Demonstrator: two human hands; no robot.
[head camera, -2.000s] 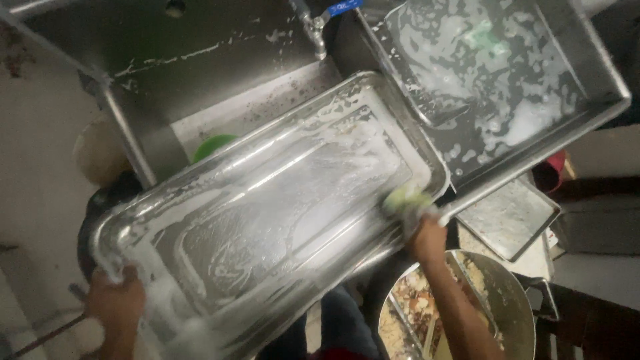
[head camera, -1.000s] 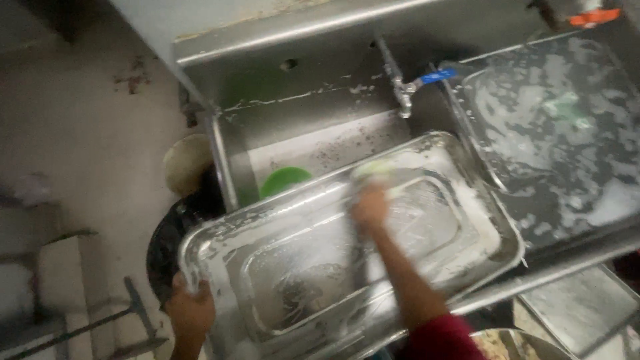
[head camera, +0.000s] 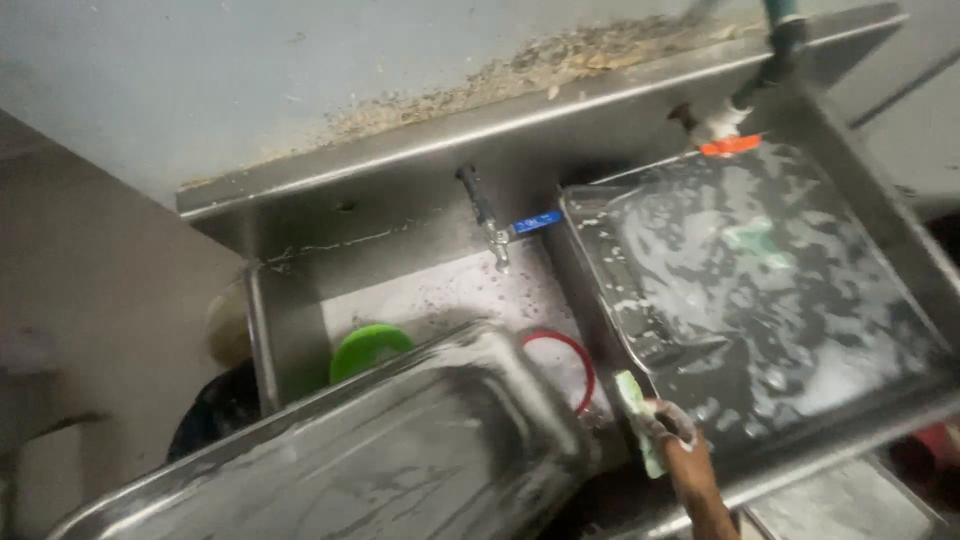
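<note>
My right hand (head camera: 679, 435), with suds on its fingers, grips a pale green sponge (head camera: 639, 424) above the divider between the two sink basins. At the lower left, a large rectangular metal tray (head camera: 360, 442) lies tilted across the front of the left basin, streaked with foam. My left hand is out of view. Behind the tray, a green plastic bowl (head camera: 367, 351) and a red-rimmed round container (head camera: 577, 364) stand in the left basin. Soapy water (head camera: 780, 315) fills the right basin, where another metal tray (head camera: 611, 300) lies partly under the foam.
A tap with a blue lever (head camera: 536, 222) reaches over the left basin. Another valve with an orange handle (head camera: 729, 145) is above the right one. The metal divider (head camera: 581, 292) runs between them. Below the sink's front edge lies a flat metal tray (head camera: 847, 502).
My right hand, with the sponge, has moved off the tray to its right. My left hand, on the tray's left edge before, has left the view. The view has shifted towards the wall.
</note>
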